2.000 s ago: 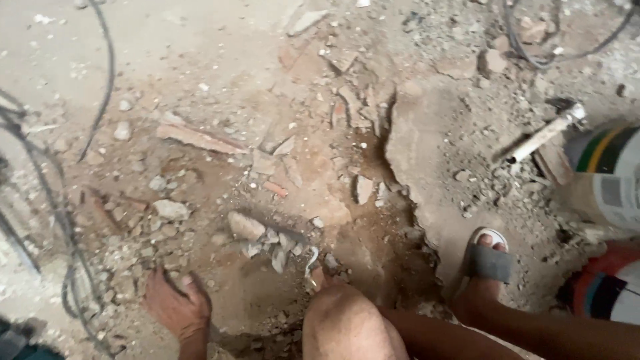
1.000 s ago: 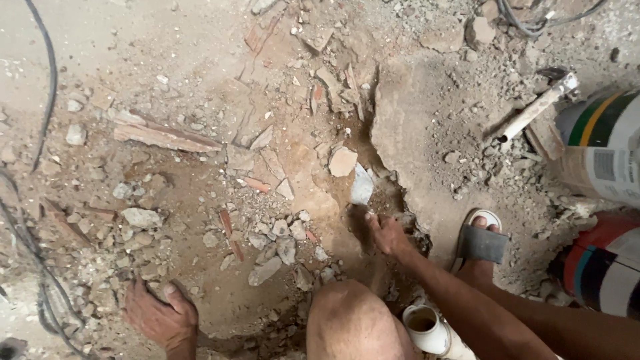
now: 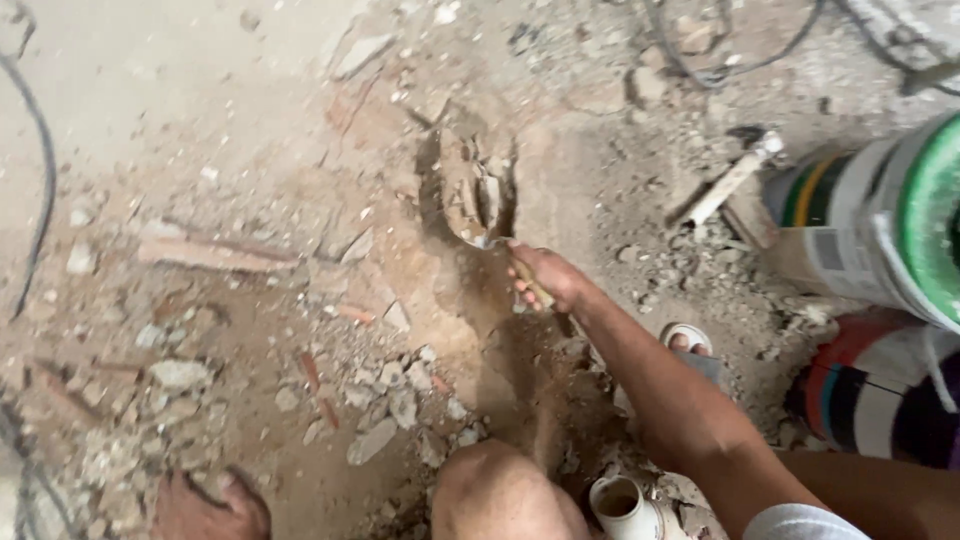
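Note:
My right hand grips the handle of a trowel, whose blade points away from me and carries a heap of rubble and broken pieces. The loaded blade is over the broken trench in the floor, and its outline is somewhat blurred. My left hand rests on the rubble at the lower left, fingers spread, holding nothing that I can see. Between the hands lies a cluster of stone chips. An open white pipe end stands beside my knee.
A hammer lies on debris at the right, near a green-lidded bucket and a second, darker bucket. Cables run along the left and top right. A long broken shard lies at the left.
My right hand, out of view two seconds ago, has moved forward from low in the trench with the trowel, whose blade now bears rubble. My left hand remains on the rubble.

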